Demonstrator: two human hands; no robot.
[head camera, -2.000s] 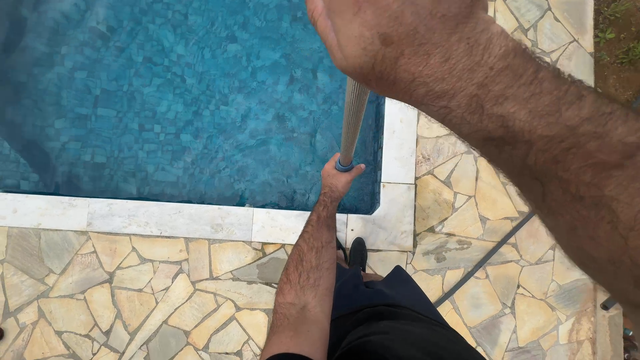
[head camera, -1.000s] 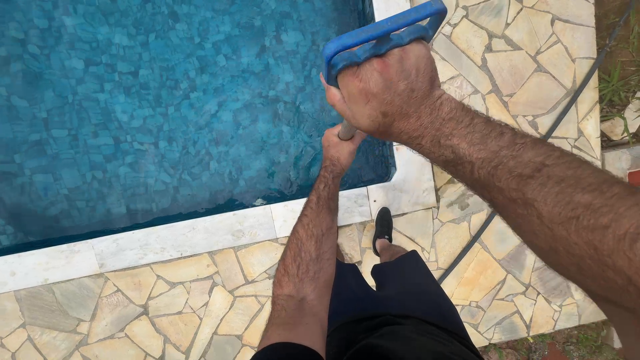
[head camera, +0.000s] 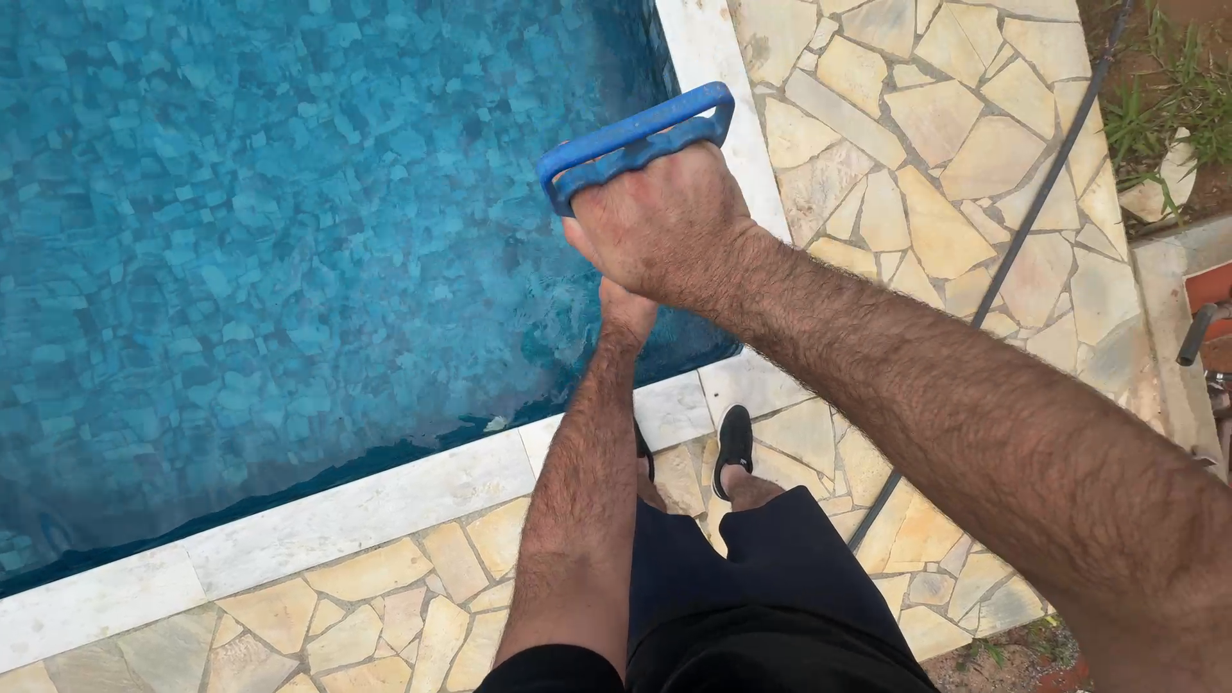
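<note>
My right hand (head camera: 659, 217) is raised near the camera and closed around a blue plastic handle (head camera: 640, 130) with a finger-grooved grip. Just below it in the view, my left hand (head camera: 628, 310) reaches over the corner of the pool, partly covered by the right one. Earlier views show a ribbed pole in the left hand; now the pole is hidden behind my hands, so what that hand grips cannot be seen. Blue pool water (head camera: 318, 241) lies beneath and to the left of both hands.
White stone coping (head camera: 375, 493) edges the pool. My black shoe (head camera: 734, 450) stands by its corner on irregular stone paving (head camera: 934, 183). A dark hose (head camera: 1025, 226) crosses the paving at right. Beyond it are grass (head camera: 1155, 106) and a dark pipe end (head camera: 1196, 335).
The blue handle, out of view two seconds ago, came into view with my right hand and now sits lower in the picture. The pole, visible earlier, is now hidden.
</note>
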